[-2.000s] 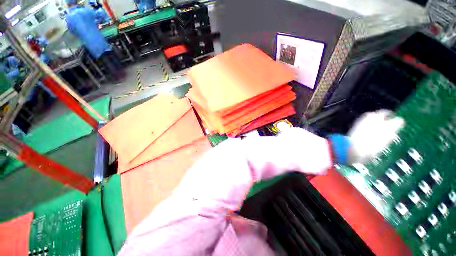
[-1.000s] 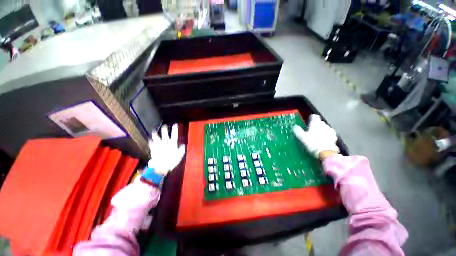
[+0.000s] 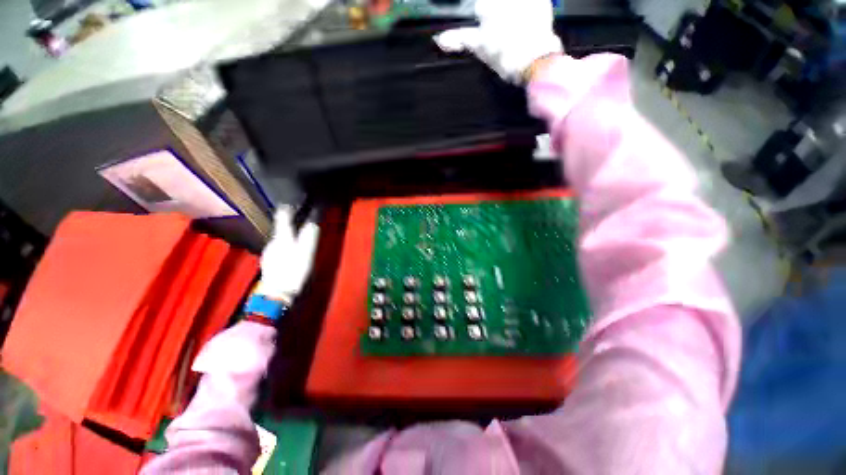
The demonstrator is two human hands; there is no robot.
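A large green circuit board [image 3: 533, 269] lies on an orange-red foam sheet [image 3: 445, 376] in the near black bin [image 3: 295, 348]. Four columns of black parts with silver tabs stand near its left side. Another black bin [image 3: 390, 102] is tilted up behind it, blurred. My right hand [image 3: 510, 37], in a white glove, is at this bin's top edge, thumb in front; its fingertips are cut off by the picture's top. My left hand [image 3: 288, 255], gloved with a blue wrist band, is beside the near bin's left edge, fingers slightly apart. My right sleeve hides the board's right edge.
A stack of orange-red foam sheets [image 3: 102, 311] is at the left. A dark grey box-like unit [image 3: 70, 153] with a paper sheet [image 3: 167, 181] stands behind the stack. Yellow-black floor tape [image 3: 710, 144] and dark equipment are at the right. A blurred blue shape [image 3: 788, 371] is at the lower right.
My right hand has moved from the board's right edge up to the rear bin. That bin has tilted up, hiding its inside. My left hand stays at the near bin's left, its fingers closer together.
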